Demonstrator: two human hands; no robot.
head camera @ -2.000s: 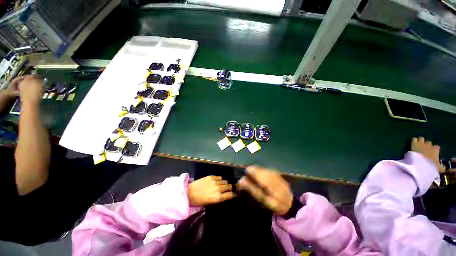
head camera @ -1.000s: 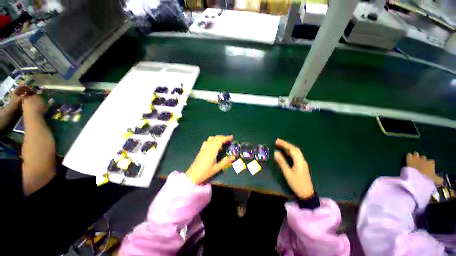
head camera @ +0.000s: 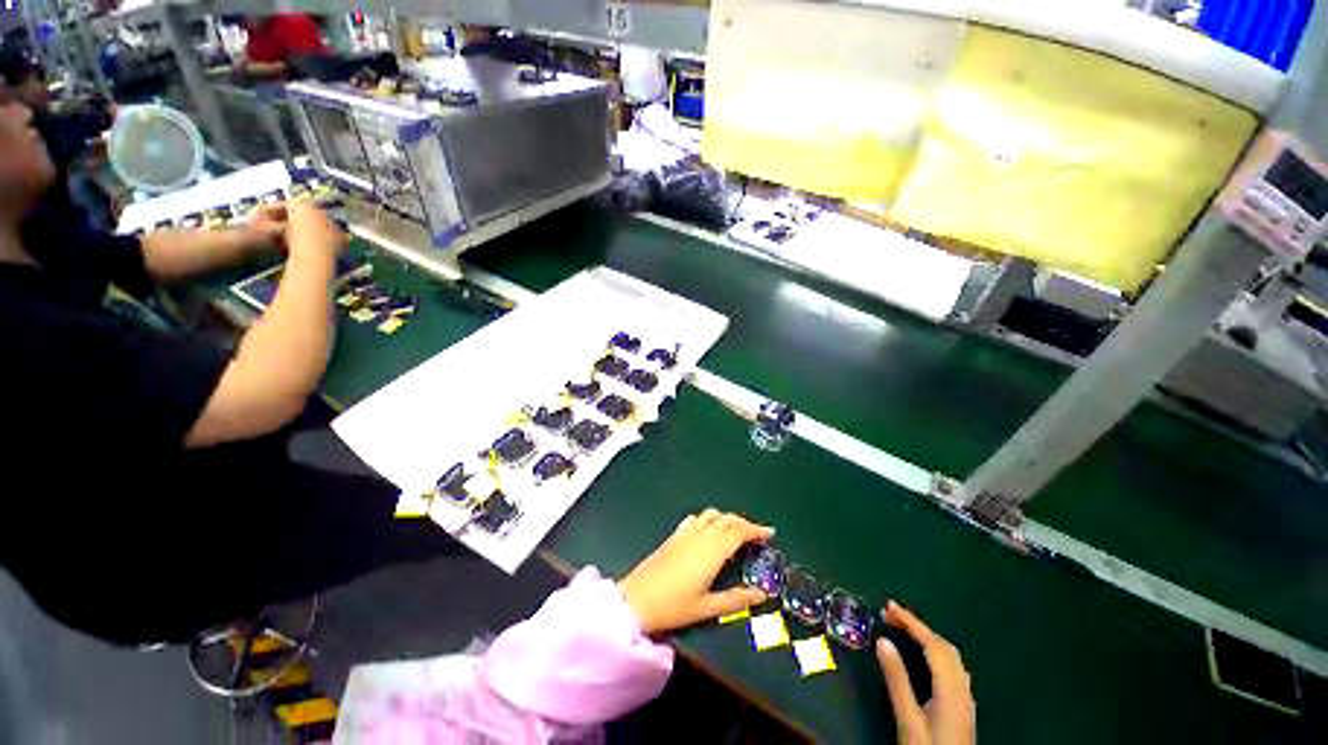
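Note:
Three dark display modules point(head camera: 805, 594) lie in a touching row on the green bench. White pads with yellow edges point(head camera: 813, 655) hang from them toward me; the leftmost is mostly hidden by my left hand. My left hand point(head camera: 696, 571) rests at the left end of the row, thumb and fingers around the left module's edge. My right hand point(head camera: 926, 675) is at the right end, fingers apart, a fingertip close to the right module; its lower part is cut off by the picture's edge. Whether it touches the module cannot be told.
A white tray point(head camera: 437, 393) with paired rows of dark modules lies left. A clear round piece point(head camera: 772, 425) sits at the pale centre strip. A metal post point(head camera: 1121, 349), phone point(head camera: 1253, 670), grey instrument box point(head camera: 510, 153) and yellow sheets point(head camera: 1020, 160) stand beyond. A person in black works left.
The view has swung left and up. Since two seconds ago, both hands have come from the bench's front edge to the two ends of the module row. The modules remain in a row.

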